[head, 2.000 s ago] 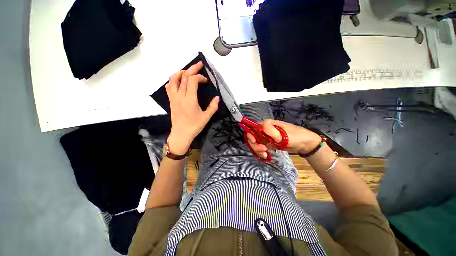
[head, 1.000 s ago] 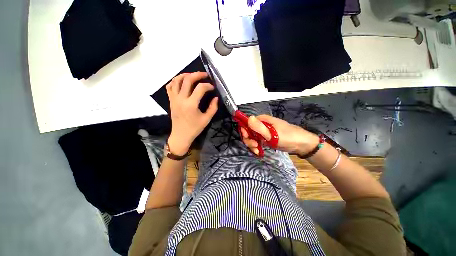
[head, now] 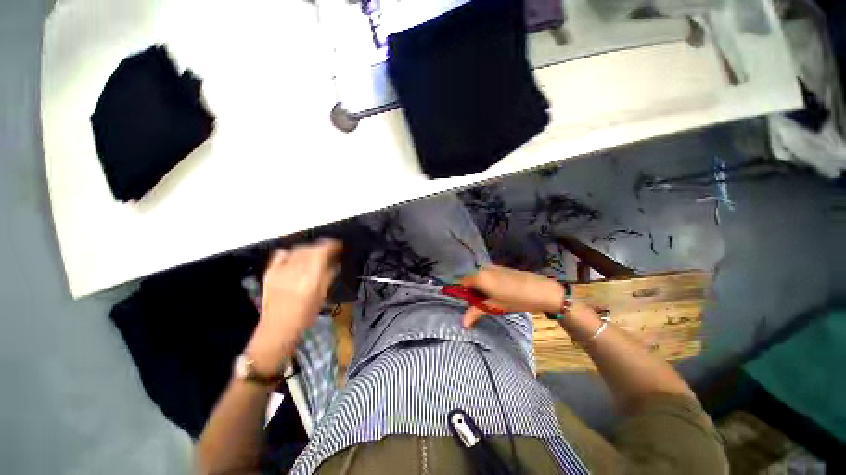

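My left hand [head: 299,283] is blurred, below the table's front edge, with its fingertips on a black fabric piece [head: 351,264] that hangs over my lap. The piece's outline is hard to make out against the dark background. My right hand [head: 510,291] holds the red-handled shears [head: 471,296]. Their blades point left over my lap, with the tip near the fabric piece, and look nearly closed. The striped apron [head: 417,380] covers my lap, and thin black trimmings [head: 405,250] lie above it.
On the white table [head: 278,176] lie a ragged black stack [head: 151,125] at left and a larger black stack [head: 468,93] near the machine. A big black fabric pile [head: 185,343] is below the table at left. A wooden bench [head: 640,320] and floor scraps [head: 566,209] are at right.
My left hand and the black piece have left the tabletop and moved down toward my lap. The shears have swung down from upright to almost level, pointing left. The whole view has tilted and shifted.
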